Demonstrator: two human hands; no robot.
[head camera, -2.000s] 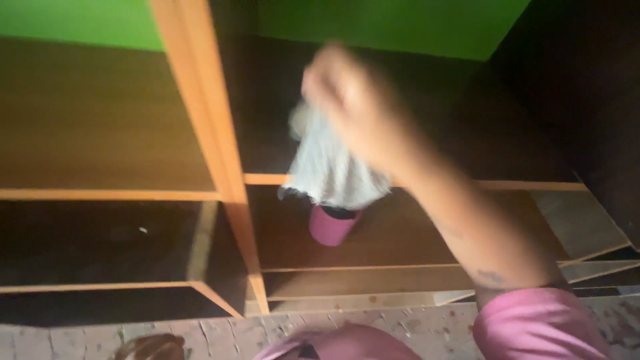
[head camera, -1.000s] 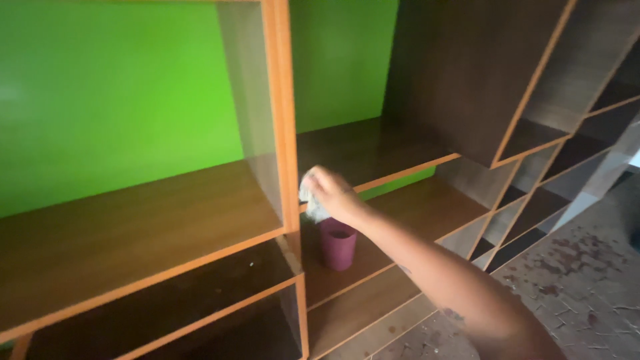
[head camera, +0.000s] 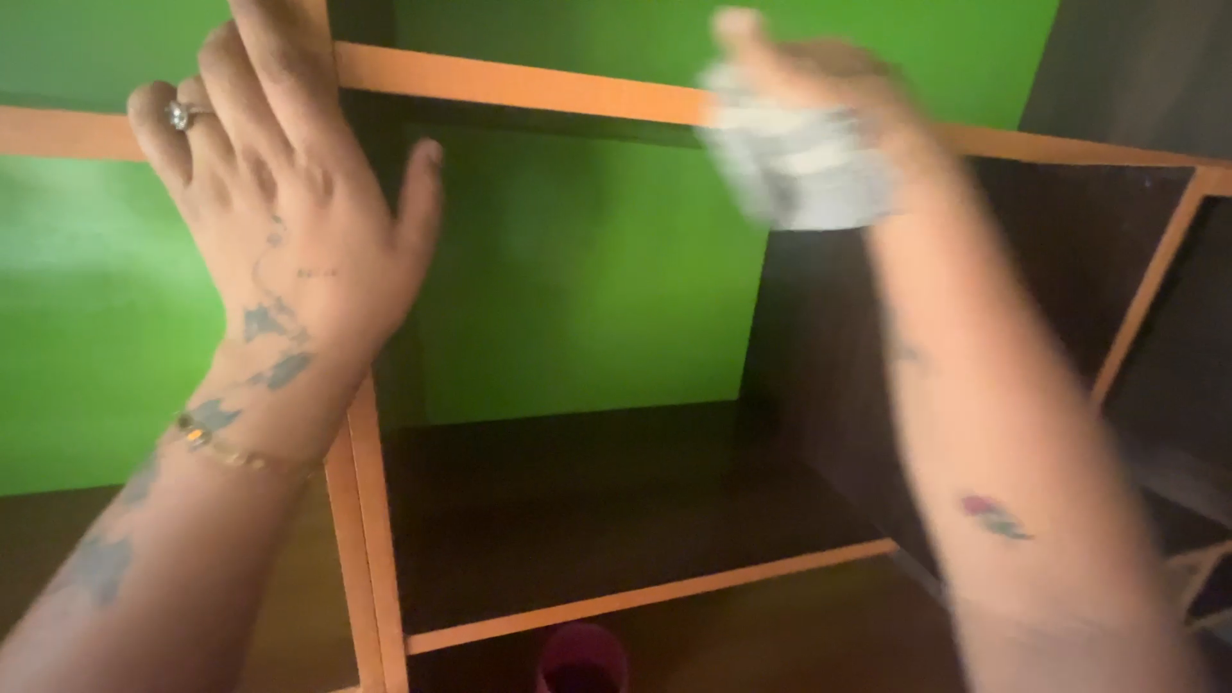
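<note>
My left hand (head camera: 303, 202), with a ring and a bracelet at the wrist, lies with its fingers spread against the upright edge of the wooden shelf unit (head camera: 361, 539). It holds nothing. Up at the right, blurred, my right hand (head camera: 828, 87) grips a crumpled white cloth (head camera: 804, 164). The cloth overlaps the orange front edge of an upper shelf (head camera: 520, 82). Low in the view stands a pink cup (head camera: 582, 659), partly cut off by the bottom of the frame.
Green back panels (head camera: 577, 269) line the compartments. A lower shelf with an orange edge (head camera: 654, 597) crosses below my hands. A dark side panel (head camera: 828, 366) and further orange-edged compartments (head camera: 1150, 279) stand to the right.
My left hand has come into view on the upright. My right hand, with the cloth, has moved from near the pink cup up to the upper shelf edge. The view has shifted upward.
</note>
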